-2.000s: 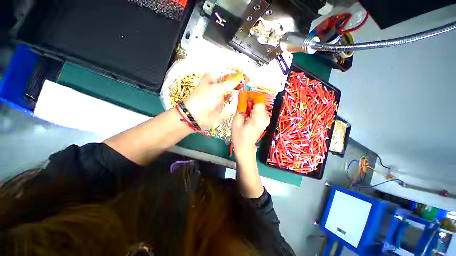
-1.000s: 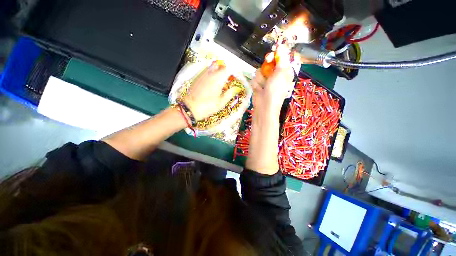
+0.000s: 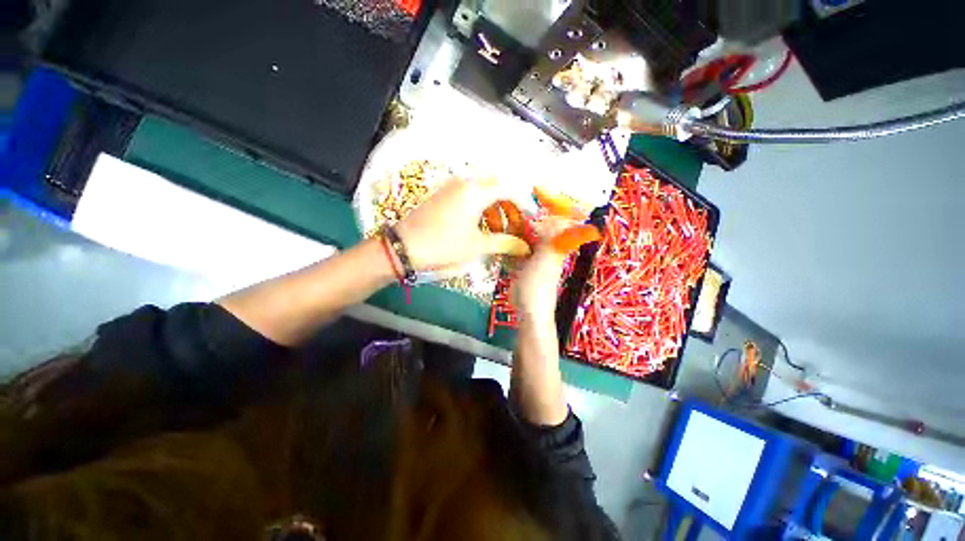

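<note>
My left hand (image 3: 457,226), with orange finger cots, is over the pale bag or dish (image 3: 372,180) that holds small gold-yellow parts (image 3: 411,192). My right hand (image 3: 542,264), also with orange cots, meets it fingertip to fingertip over the loose red pieces (image 3: 502,313). The fingers overlap and the glare is strong, so whether either hand grips a piece cannot be told. The black tray of red pieces (image 3: 641,277) is just right of my right hand.
The dark metal press (image 3: 550,66) is beyond the hands. A ribbed metal tube (image 3: 825,134) reaches it from the right. A large black tray (image 3: 228,85) is upper left, a white strip (image 3: 190,227) near left. A small parts box (image 3: 709,302) is right of the red tray.
My right hand has come back from the press's lit area to my left hand. My left hand has shifted right, off part of the gold parts.
</note>
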